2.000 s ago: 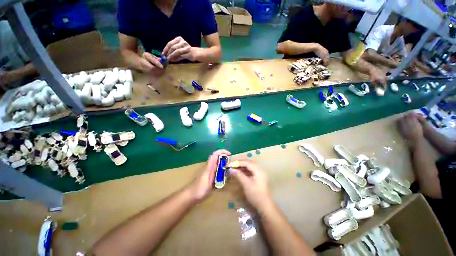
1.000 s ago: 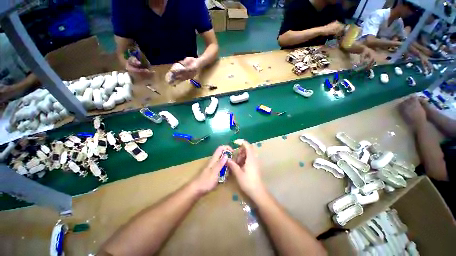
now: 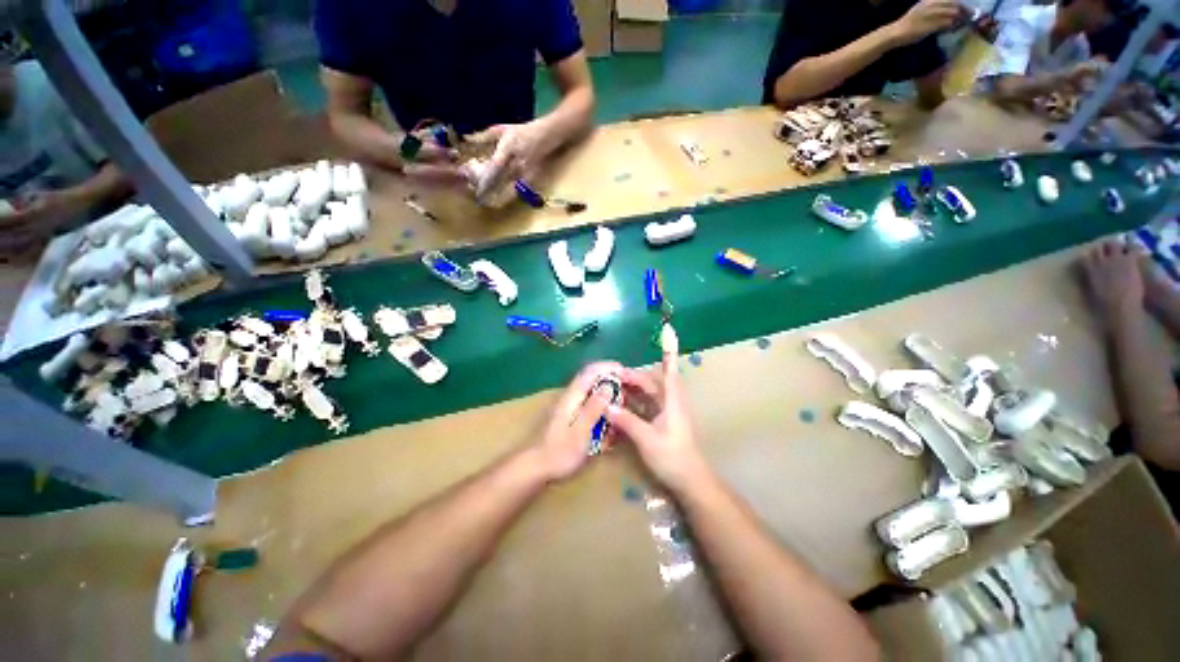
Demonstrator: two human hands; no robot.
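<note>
My left hand [image 3: 572, 427] and my right hand [image 3: 660, 420] meet over the brown bench near the belt's edge. Between them is a part-built unit [image 3: 599, 433], a white shell with a blue strip inside, upright in the picture. My left hand grips its left side. My right thumb and fingers press at its upper end, with the index finger pointing up. The fingers hide much of the unit's upper part.
The green belt [image 3: 518, 362] carries shells, blue cells and a heap of tan subassemblies [image 3: 240, 369]. White housing halves [image 3: 945, 433] lie at right, beside a cardboard box [image 3: 1119, 556]. Another unit [image 3: 175, 592] lies far left. People sit opposite and at right.
The belt's items and the bench appear shifted right in the view. My right hand has moved from the unit's side to its upper end, and its index finger is now raised.
</note>
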